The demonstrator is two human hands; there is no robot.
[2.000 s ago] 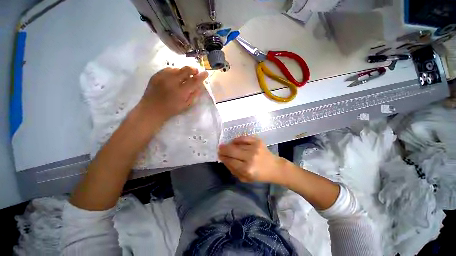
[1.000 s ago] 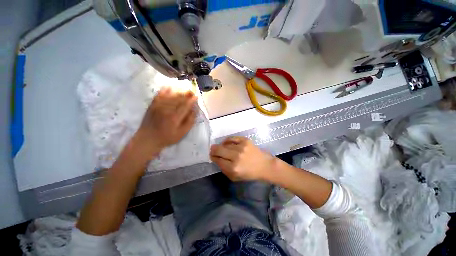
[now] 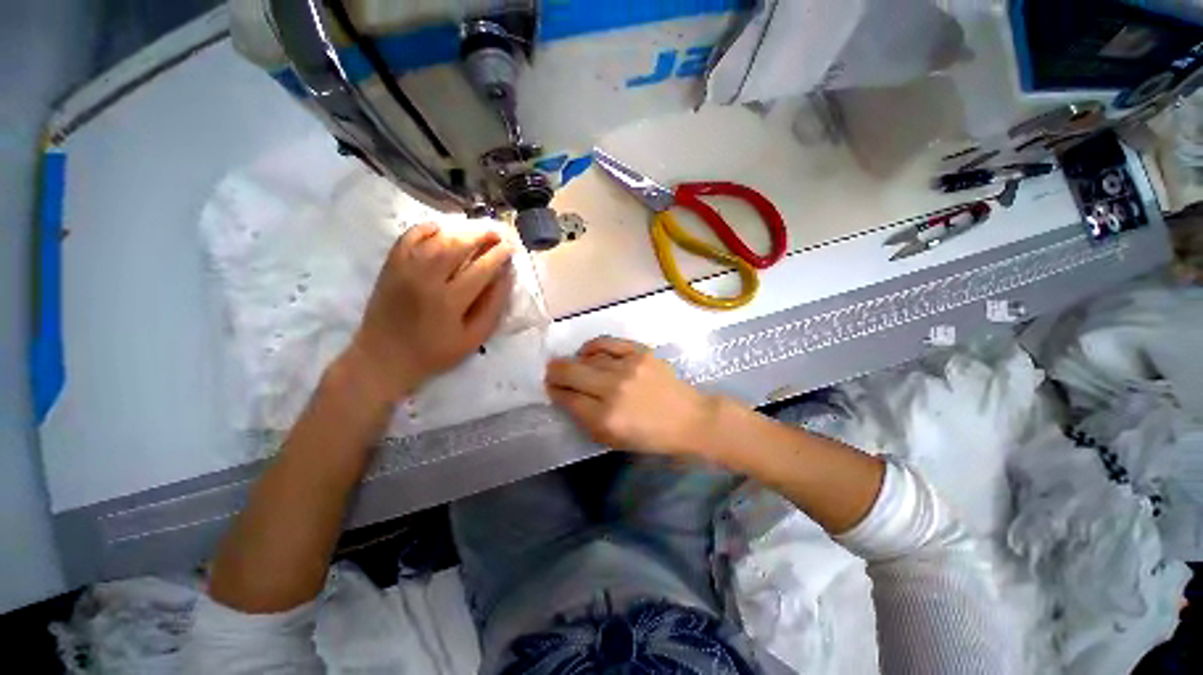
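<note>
A white eyelet fabric piece (image 3: 297, 303) lies on the table left of and under the sewing machine head (image 3: 409, 99). My left hand (image 3: 435, 297) is on the fabric just in front of the needle area, fingertips pinched on it near its right edge. The needle and presser foot are mostly hidden by the hand and glare. My right hand (image 3: 614, 396) pinches the fabric's right edge near the table's front edge. A dark ribbed knob (image 3: 537, 227) is just right of the needle area.
Scissors with red and yellow handles (image 3: 706, 244) lie right of the machine head. Thread snips (image 3: 939, 230), a thin black tool (image 3: 992, 176) and a small-parts tray (image 3: 1106, 198) are further right. A ruler strip (image 3: 858, 313) runs along the front. White ruffled heaps (image 3: 910, 435) lie below.
The machine and table show lower in the view than two seconds ago. The fabric's front edge has drawn back towards the machine, and my right hand has moved slightly up and left with it.
</note>
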